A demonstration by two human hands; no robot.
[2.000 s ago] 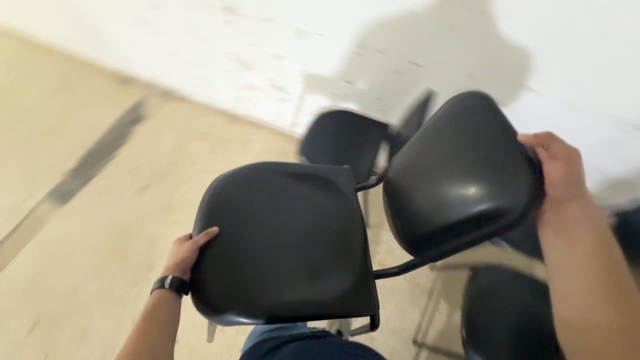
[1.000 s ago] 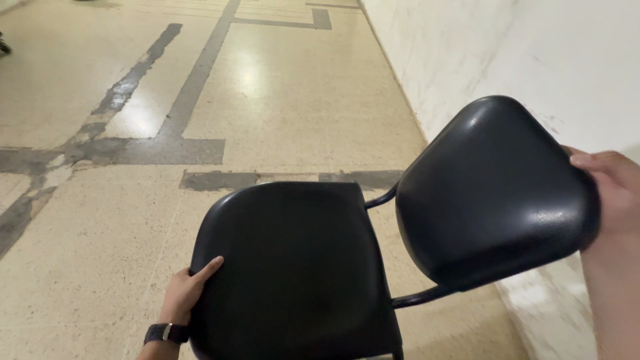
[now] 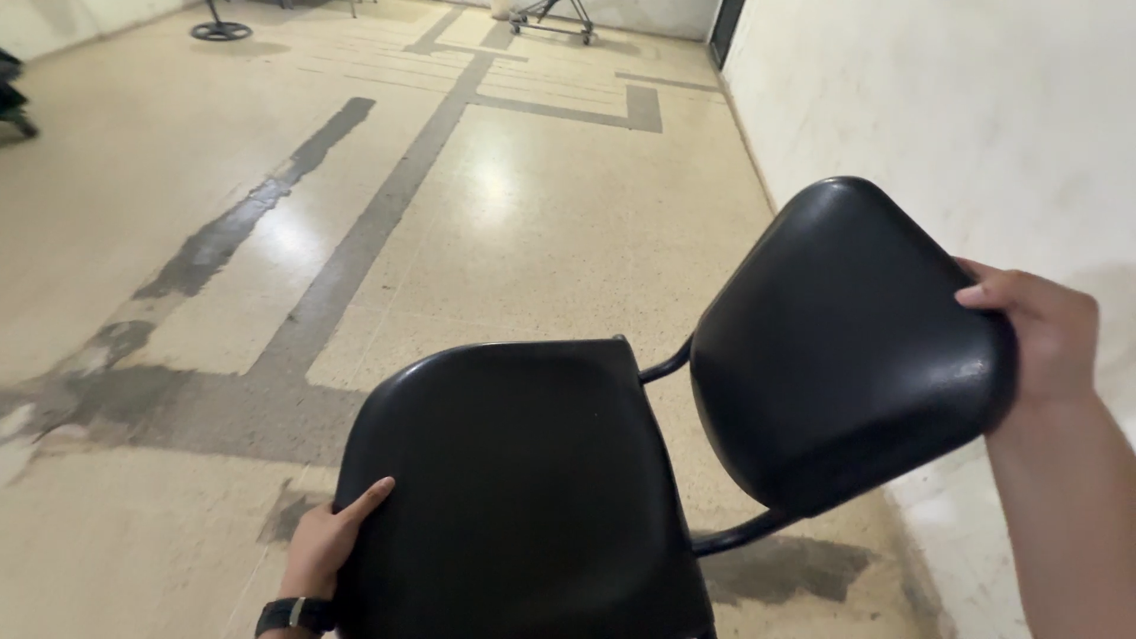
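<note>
A black chair with a padded seat and a padded backrest fills the lower middle and right of the head view. Dark metal tubes join the two parts. My left hand, with a dark wristband above it, grips the seat's left edge, thumb on top and fingers hidden below. The backrest's outer right edge is held in my right hand, its thumb on the front and its other fingers mostly behind. The chair's legs are hidden under the seat.
A pale wall runs close along the right. The speckled floor has grey patched strips. Far off stand a round black stand base and a wheeled metal frame. A dark wheeled object is at the left edge.
The view has turned from the wall and other black chairs, seen two seconds ago, to the open floor. Both hands have kept hold of the same chair.
</note>
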